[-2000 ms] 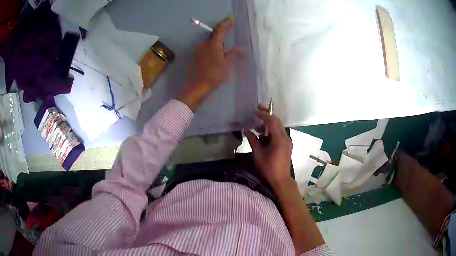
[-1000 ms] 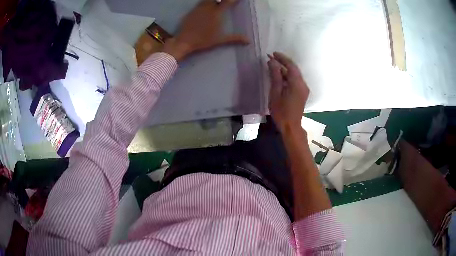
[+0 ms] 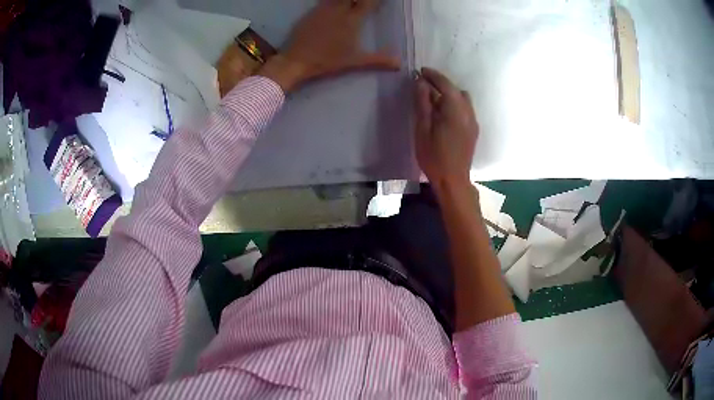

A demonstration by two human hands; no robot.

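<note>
A clear mauve-tinted ruler (image 3: 389, 121) lies along the left edge of a large white sheet (image 3: 532, 117) on the pale grey-blue table. My left hand (image 3: 333, 43) lies spread flat at the ruler's left side, thumb across it, its upper fingers near the top edge of the picture. My right hand (image 3: 446, 125) is at the ruler's right edge with fingers pinched around a thin pen, of which only a small tip shows. A tan wooden block (image 3: 627, 66) lies on the sheet at the right.
A purple garment (image 3: 51, 66), cut white pieces (image 3: 137, 117) with blue scribble, an orange-brown box (image 3: 239, 66) and a wrapped bundle (image 3: 82, 181) lie at the left. Paper offcuts (image 3: 548, 246) lie on the green floor below the table edge.
Both hands have moved up the picture since two seconds ago. In the last second my right hand has moved slightly upward along the ruler's edge; my left hand has stayed nearly in place.
</note>
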